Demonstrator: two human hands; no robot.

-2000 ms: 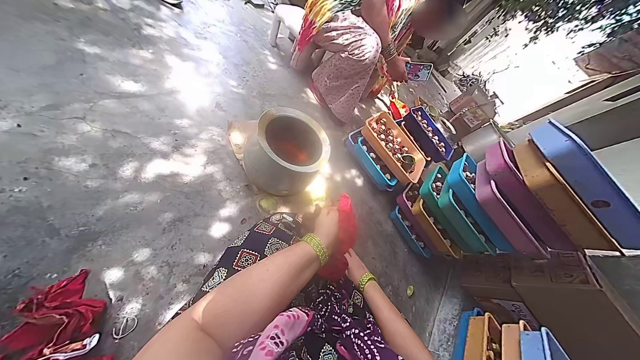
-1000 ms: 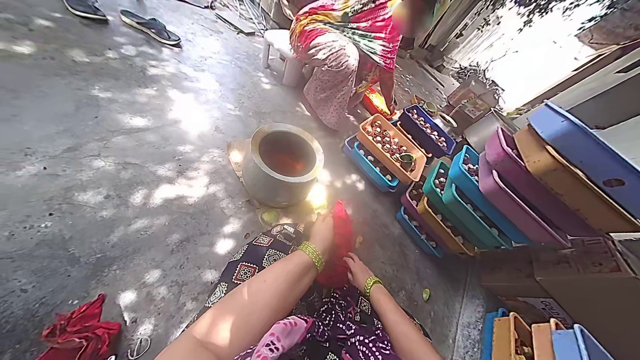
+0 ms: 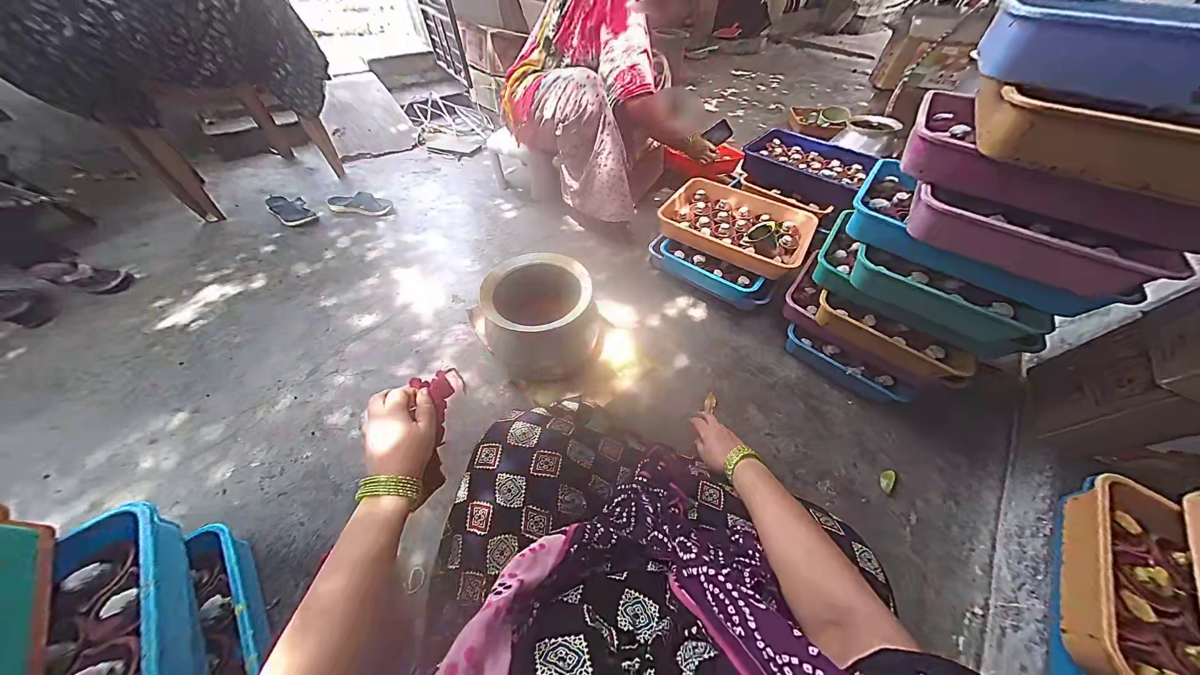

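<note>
My left hand [image 3: 403, 436] is closed around a crumpled red cloth [image 3: 437, 389], left of the metal pot [image 3: 541, 342]. My right hand [image 3: 714, 439] reaches over the floor beside my right knee, its fingertips at a small yellowish piece [image 3: 710, 403]; whether they grip it I cannot tell. The wide-mouthed pot stands in front of my knees, its inside dark reddish-brown. Patterned dark fabric [image 3: 553, 469] covers my lap between both arms. A green piece, perhaps a leaf [image 3: 888, 482], lies on the floor to the right.
Stacked plastic trays [image 3: 1050, 281] with small white-topped items rise at the right. An orange tray [image 3: 741, 225] stands beyond the pot, near a seated person [image 3: 581, 122] holding a phone [image 3: 717, 132]. Blue trays [image 3: 159, 562] flank me at lower left, an orange one [image 3: 1087, 562] at lower right. Sandals [image 3: 361, 203] lie further back.
My hands, together on the red cloth before, are now apart: the left has moved left with the cloth, the right is off it and out to the right. The view has turned strongly.
</note>
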